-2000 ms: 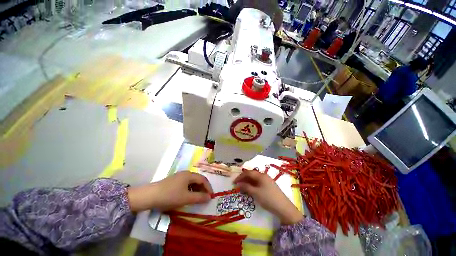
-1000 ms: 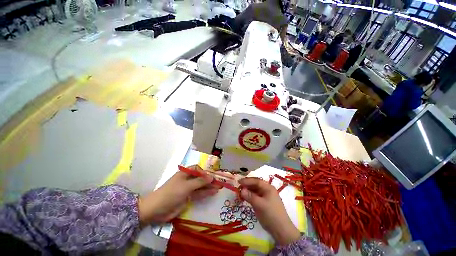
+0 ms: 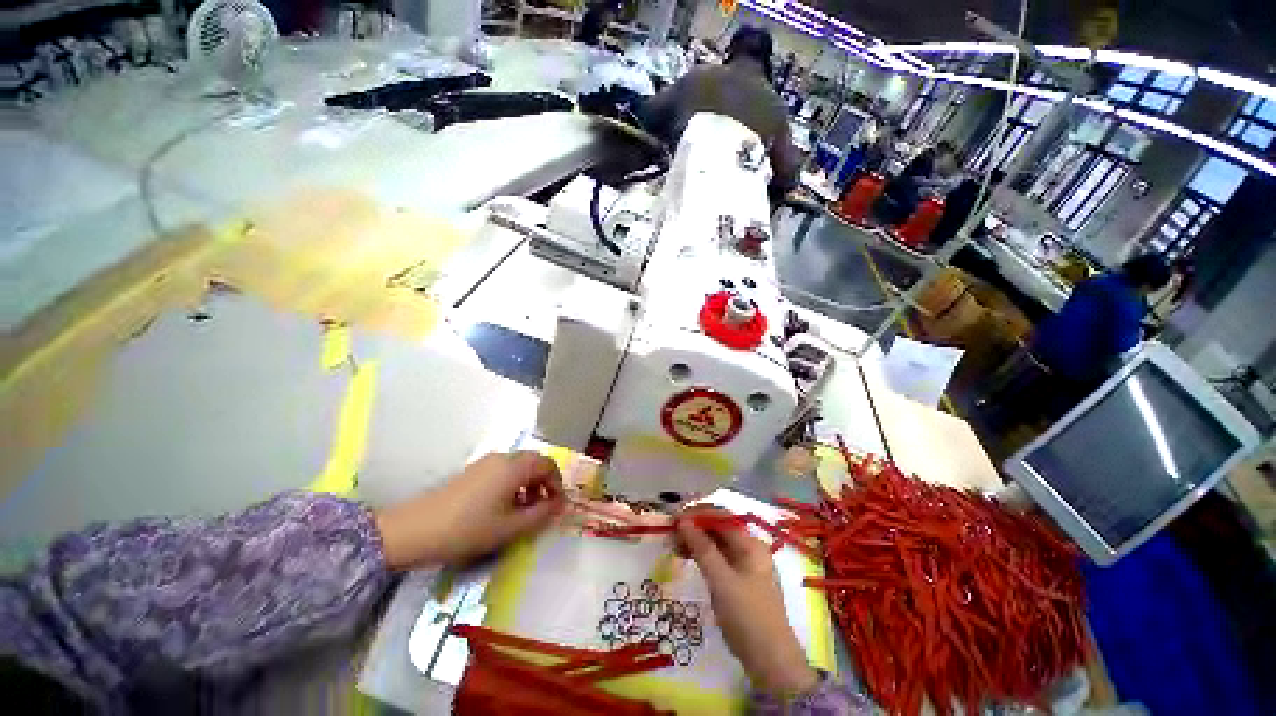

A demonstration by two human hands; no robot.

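A narrow red strap [image 3: 630, 530] runs between my two hands, just in front of the needle area of the white sewing machine [image 3: 700, 364]. My right hand [image 3: 735, 574] pinches its right part. My left hand [image 3: 490, 506] is at its left end, fingers bent; the exact grip is hard to see. Small metal rings [image 3: 651, 620] lie loosely on the white bed plate [image 3: 539, 595] below the hands. A bunch of unsewn red straps [image 3: 539, 683] lies at the near edge. The needle and clamp are mostly hidden.
A large tangled heap of red ring tabs [image 3: 952, 595] lies right of the machine. The control screen [image 3: 1136, 450] stands beyond it. A taped grey side board [image 3: 182, 406] is on the left. People sit or stand behind the machine and at the far right.
The strap has gone from slanting to nearly level, close to the needle area. My left hand has shifted slightly left and up. The view has tilted upward, showing more of the room.
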